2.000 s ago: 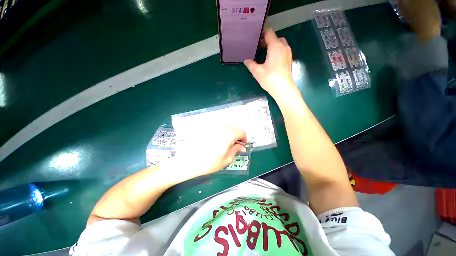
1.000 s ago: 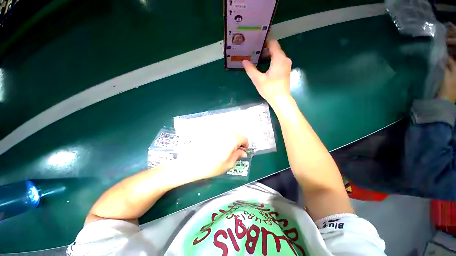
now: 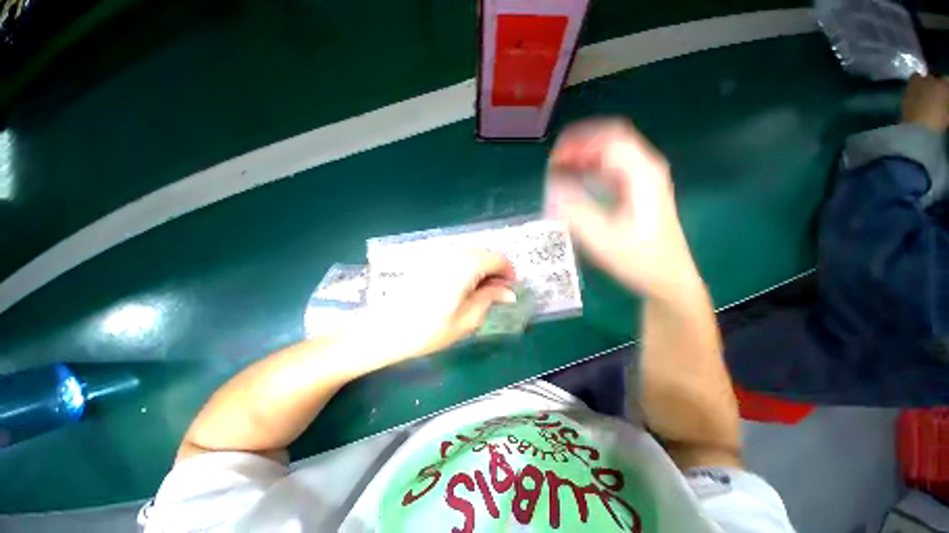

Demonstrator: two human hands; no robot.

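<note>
White sheets or bagged panels [image 3: 546, 258], overexposed with dark print at the right end, lie on the green surface in front of me. Another clear-edged panel [image 3: 338, 294] shows at their left. My left hand [image 3: 458, 307] rests over the sheets; its thumb and forefinger pinch a blurred greenish piece [image 3: 508, 312] at the near edge. My right hand [image 3: 614, 198] is blurred, above and to the right of the sheets, with fingers curled apart and nothing visible in it. A lit smartphone [image 3: 529, 68] with a red block on its screen stands beyond the sheets, not touched.
A blue bottle [image 3: 40, 404] lies at far left. A pale rail [image 3: 250, 167] curves across the green surface. At far right are a crinkled clear bag [image 3: 869, 40] and another person's hand [image 3: 926, 102] and denim sleeve. Red stools [image 3: 924, 448] show below the edge.
My right hand has left the phone and moved back toward me. The phone screen changed to a red block. The two-column strip at right is gone; a clear bag shows at far right.
</note>
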